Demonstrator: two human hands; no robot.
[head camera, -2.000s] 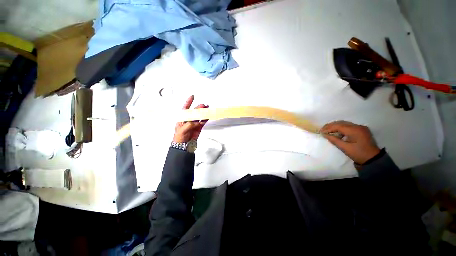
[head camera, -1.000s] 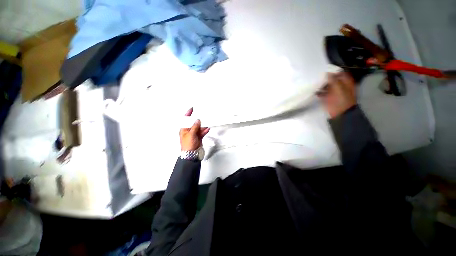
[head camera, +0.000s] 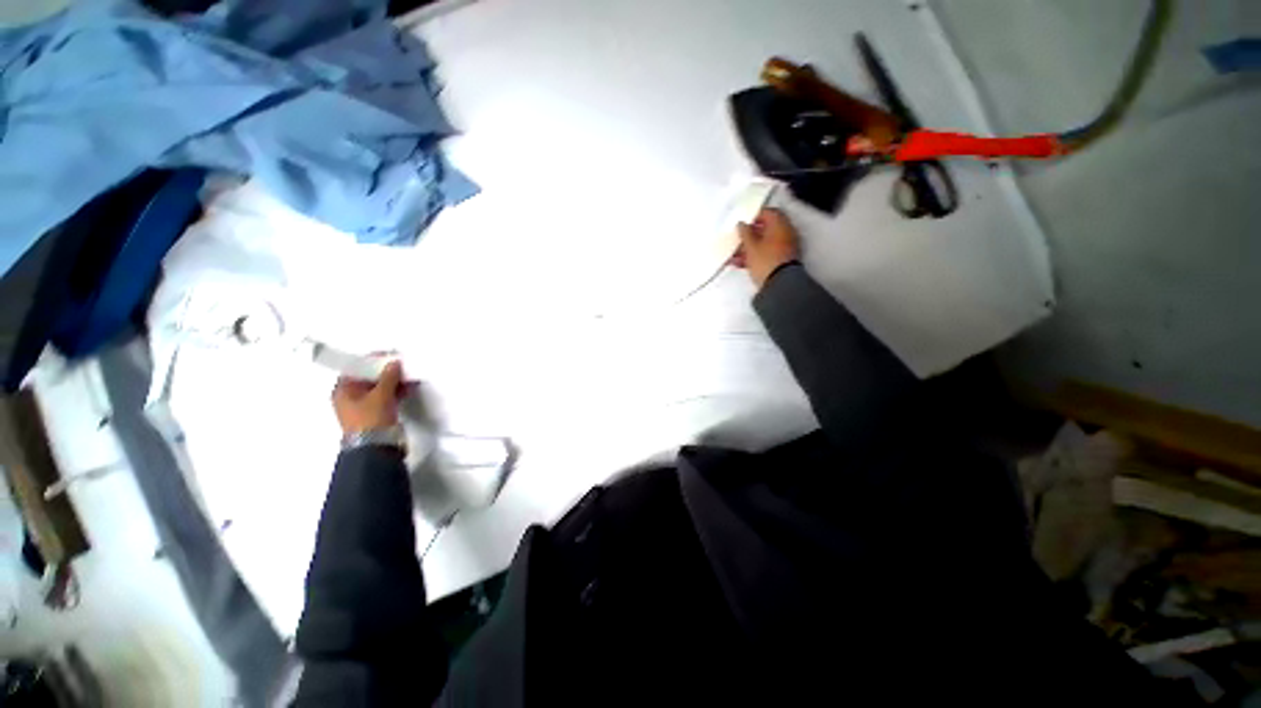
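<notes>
A long white strip (head camera: 752, 205) spans between my two hands; its middle is nearly lost against the white table (head camera: 609, 111). My left hand (head camera: 371, 398) pinches its left end (head camera: 343, 361), left of centre. My right hand (head camera: 766, 246) grips it near its right end, just below the iron. A small white folded piece (head camera: 470, 470) with a dark-edged outline lies near my body, right of my left wrist. Faint curved edges show on the white cloth between my hands.
The dark iron (head camera: 795, 136), with a red-sleeved cable (head camera: 968, 144), and black scissors (head camera: 922, 188) lie at upper right. Light-blue cloth (head camera: 277, 111) and dark-blue cloth (head camera: 132, 263) are at upper left. A tape roll (head camera: 252, 327) is left. Scraps (head camera: 1106, 512) are lower right.
The view has shifted right. My hands have moved farther apart. The strip, yellowish and bowed two seconds ago, now looks white. My right hand has moved up, close to the iron.
</notes>
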